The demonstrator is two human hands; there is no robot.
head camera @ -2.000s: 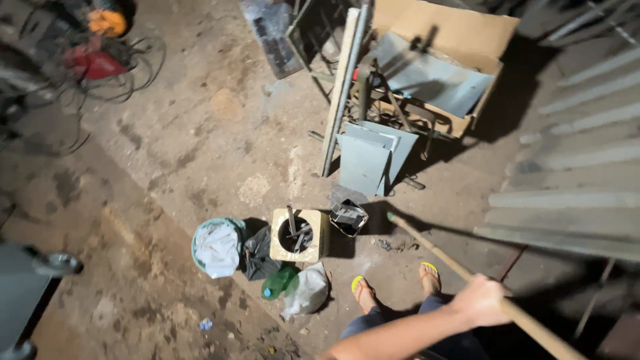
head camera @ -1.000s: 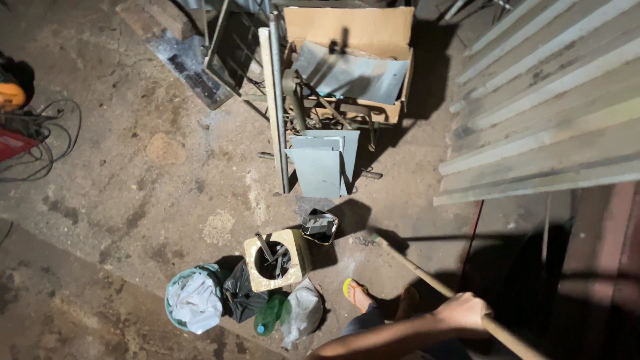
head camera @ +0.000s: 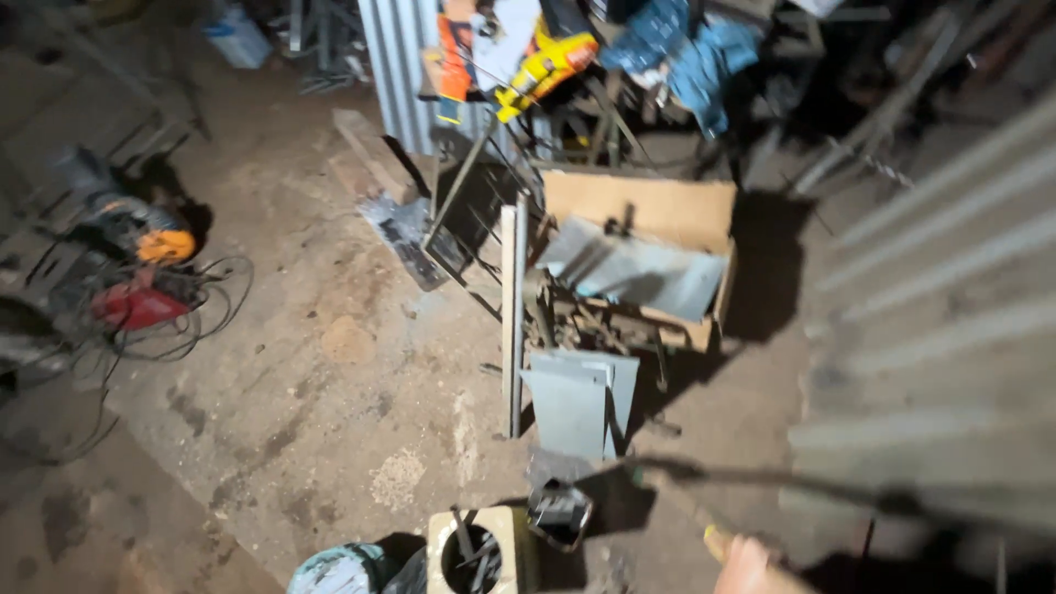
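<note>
My left hand [head camera: 747, 568] is at the bottom right edge, closed around a long wooden handle [head camera: 681, 502] that slants up-left over the floor. The handle is blurred, and its far end has a small green tip near a dark open container [head camera: 559, 513] with pieces inside. Left of that container stands a cream square container [head camera: 437, 540] with a round opening and metal pieces in it. A teal-rimmed bucket [head camera: 309, 565] with pale material is cut off by the bottom edge. Grey sheet-metal pieces [head camera: 569, 404] lean above the dark container. My right hand is out of view.
A cardboard box [head camera: 639, 202] holds a metal sheet, with long bars [head camera: 511, 322] beside it. Corrugated metal sheeting [head camera: 932, 355] borders the right. A red machine [head camera: 140, 304] with loose cables lies at left. A cluttered stand with a yellow tool [head camera: 544, 70] is at the top.
The view has tilted up, bringing the cluttered stand into sight and my feet out of it. My left hand stays on the handle.
</note>
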